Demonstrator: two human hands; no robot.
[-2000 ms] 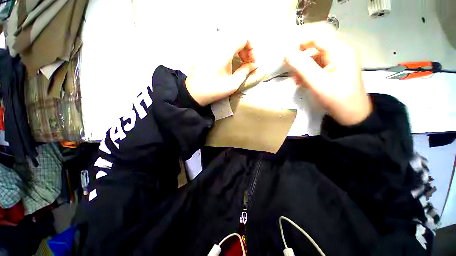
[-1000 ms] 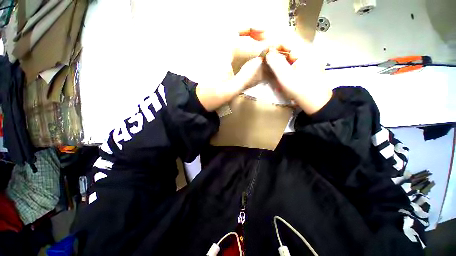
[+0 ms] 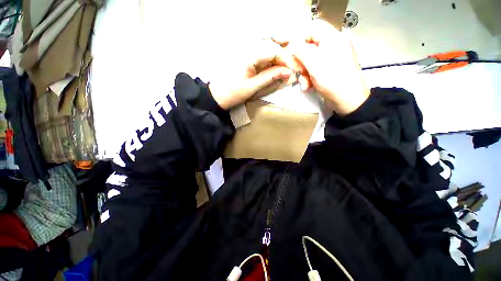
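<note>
A tan-brown garment panel (image 3: 274,134) lies on the white table's near edge, its lower edge reaching over my lap. My left hand (image 3: 250,77) pinches part of the tan cloth above the panel between thumb and fingers. My right hand (image 3: 329,68) meets it fingertip to fingertip, its fingers closed at a tiny dark spot on the cloth; what exactly it pinches is too small to tell. A small pale flap (image 3: 240,116) shows at the panel's left side. Glare washes out parts of both hands.
Orange-handled thread snips (image 3: 447,62) lie on the table at right. A round metal disc (image 3: 350,19) and brown cloth are at the top. Stacked brown and checked cloth (image 3: 60,49) hangs at left. Brown scraps (image 3: 469,196) lie at lower right. White cables hang on my chest.
My right hand has come left from apart to meet my left hand at the cloth. Since one second ago, both hands have shifted slightly and the left fingers have curled. The panel stays nearly in place.
</note>
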